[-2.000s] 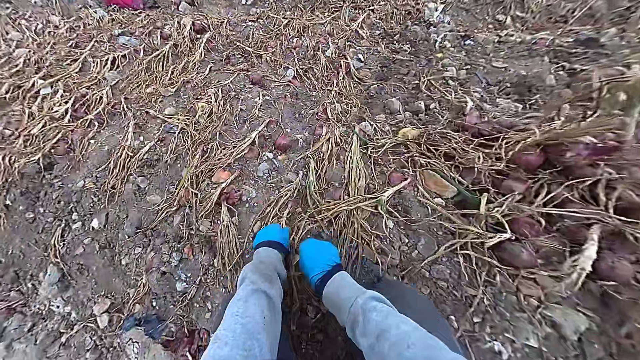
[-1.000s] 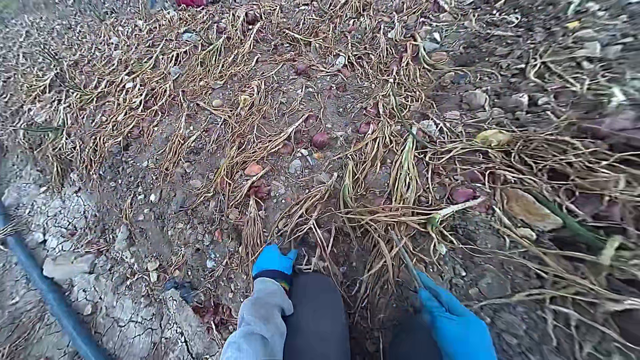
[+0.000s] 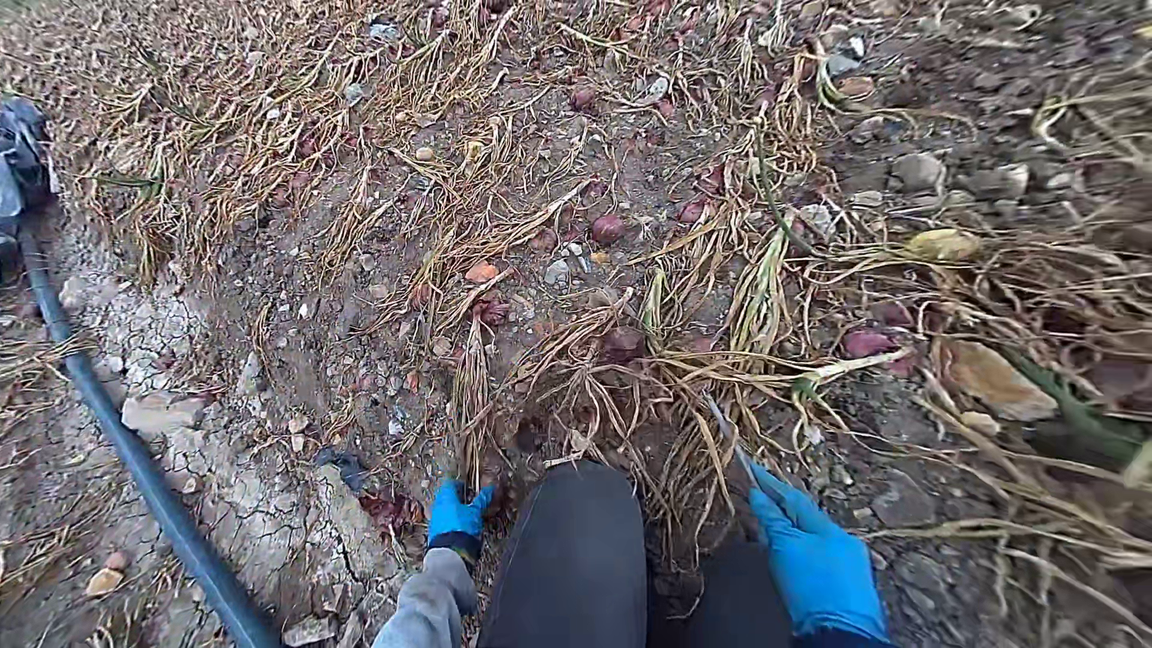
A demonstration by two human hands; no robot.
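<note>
My left hand (image 3: 457, 515), in a blue glove, is at the lower end of a bunch of dried onion tops (image 3: 472, 405), thumb and fingers apart around it; a firm grip cannot be made out. On the other side of my knees, my right hand (image 3: 814, 558), also blue-gloved, is closed on a thin tool with a narrow grey blade (image 3: 727, 432), whose handle is hidden. The blade points up and left into a tangle of dry onion leaves (image 3: 675, 450). Red onions lie beyond, one round bulb (image 3: 607, 229) and another (image 3: 868, 343) at the right.
A dark hose (image 3: 135, 459) runs down the left side over cracked soil, with a dark bundle (image 3: 22, 157) at its upper end. A large tan stone (image 3: 997, 380) lies at the right beside more onions and leaves. My knee (image 3: 576, 549) is between my hands.
Two seconds ago both hands were close together in front of me; now they are apart, with the right hand farther right and a blade showing from it. The view has shifted left, bringing the hose in.
</note>
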